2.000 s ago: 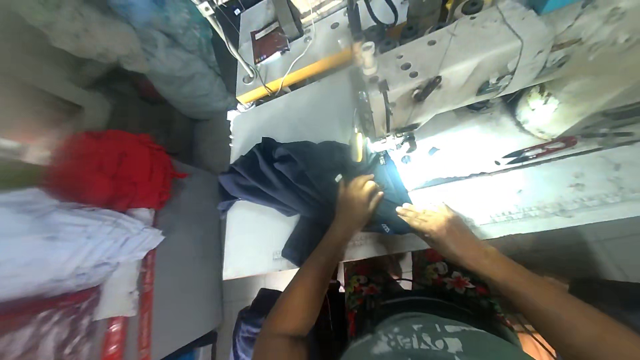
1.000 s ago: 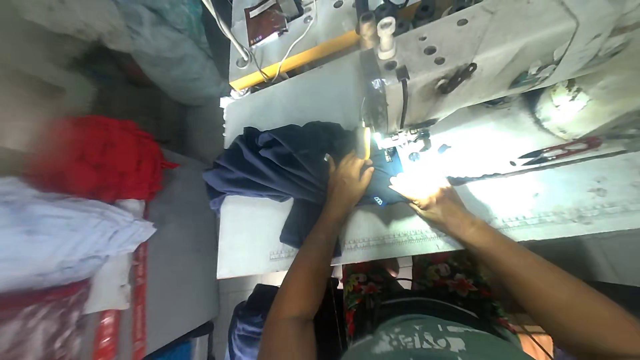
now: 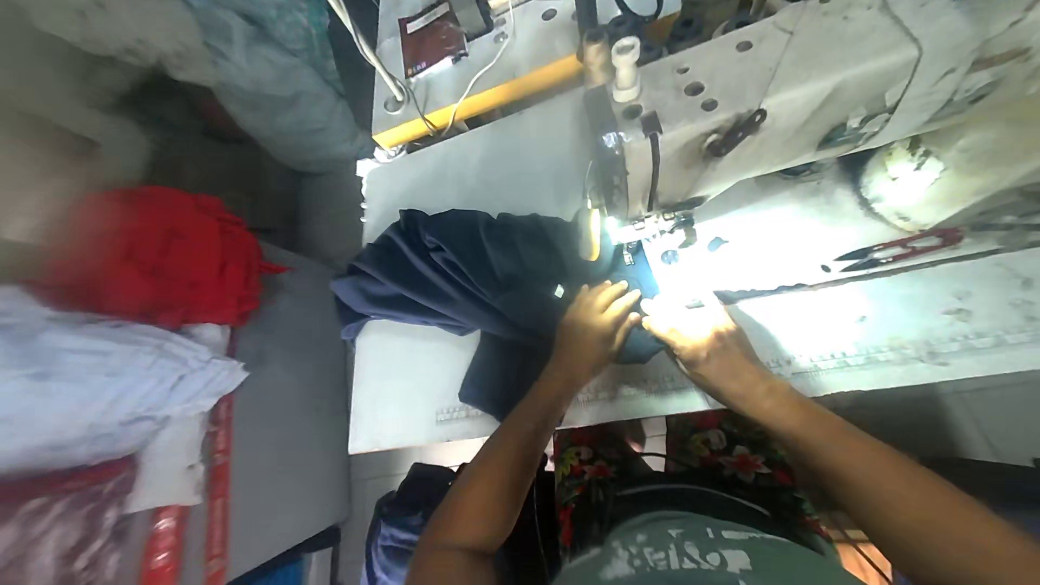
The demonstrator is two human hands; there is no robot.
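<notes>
A dark navy garment (image 3: 479, 268) lies bunched on the white sewing table (image 3: 406, 390), its right edge by the needle area of an industrial sewing machine (image 3: 731, 106). My left hand (image 3: 597, 325) rests on the cloth, fingers slightly spread, just below the lit presser foot (image 3: 650, 231). At the garment's right edge, my right hand (image 3: 699, 329) touches the cloth with its fingertips; glare washes out part of it. The two hands are close together but apart. Whether the fingers pinch the fabric is not clear.
Red-handled thread snips (image 3: 902, 248) lie right of the machine's needle. At left, red cloth (image 3: 179, 252) and white cloth (image 3: 106, 382) are piled beside a grey surface (image 3: 292, 390). A yellow bar (image 3: 496, 93) edges another machine behind the table.
My right hand, flatter with extended fingers two seconds ago, is now more curled at the cloth's edge. My left hand stays on the garment. The view has shifted slightly.
</notes>
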